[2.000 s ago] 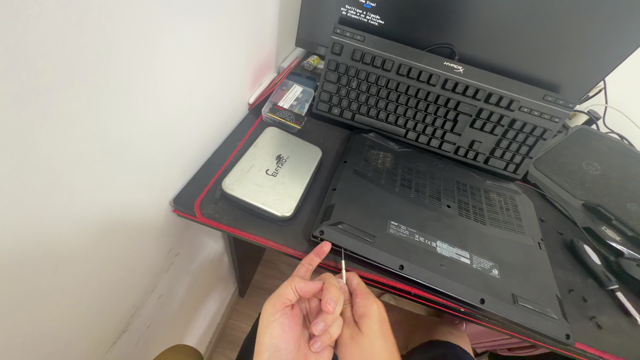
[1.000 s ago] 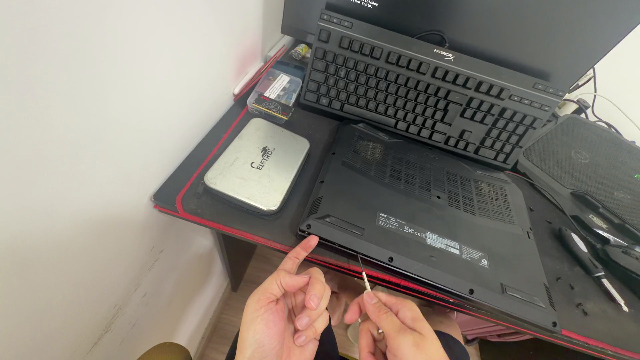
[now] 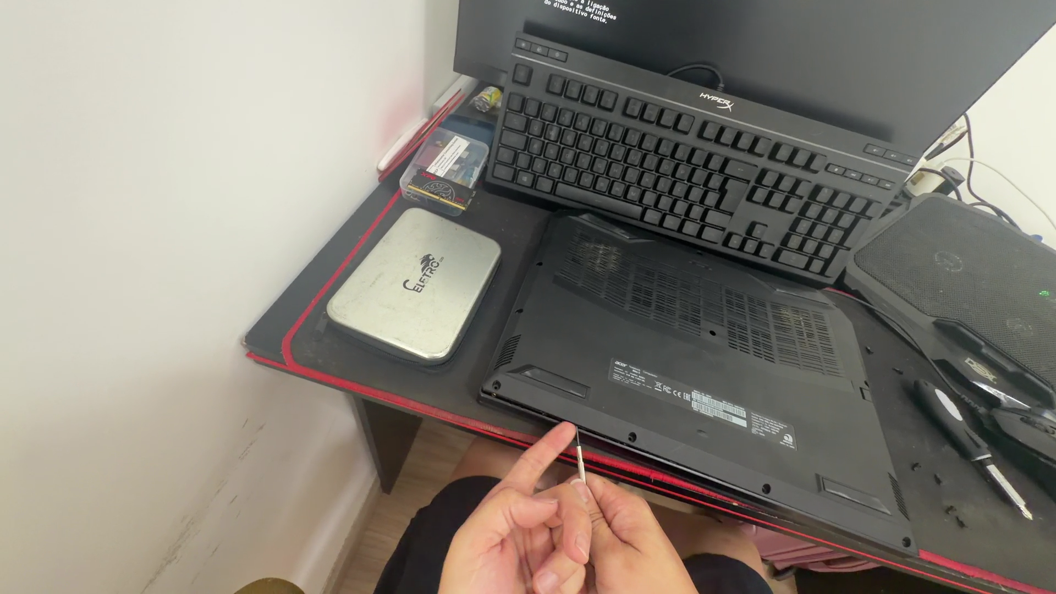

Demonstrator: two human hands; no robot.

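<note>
An Acer laptop [image 3: 660, 355] lies upside down on the desk, its black bottom cover facing up. My right hand [image 3: 631, 536] grips a thin pale tool with a dark narrow tip [image 3: 581, 462], whose end meets the seam at the laptop's front edge. Beside it, my left hand [image 3: 520, 528] has its index fingertip against that edge, just left of the tool tip. The other left fingers are curled next to the right hand; whether they also touch the tool is hidden.
A metal tin [image 3: 417, 285] sits left of the laptop. Behind stand a HyperX keyboard [image 3: 660, 148], a monitor [image 3: 767, 49] and a plastic box [image 3: 445, 165] with a memory module. To the right are a screwdriver [image 3: 957, 425], several small screws [image 3: 953, 516] and a cooling pad [image 3: 965, 264].
Two seconds ago the tool was near the laptop's front left corner; one second ago it was farther right along the front edge. My left index finger has moved right from the corner, and the hands are together again.
</note>
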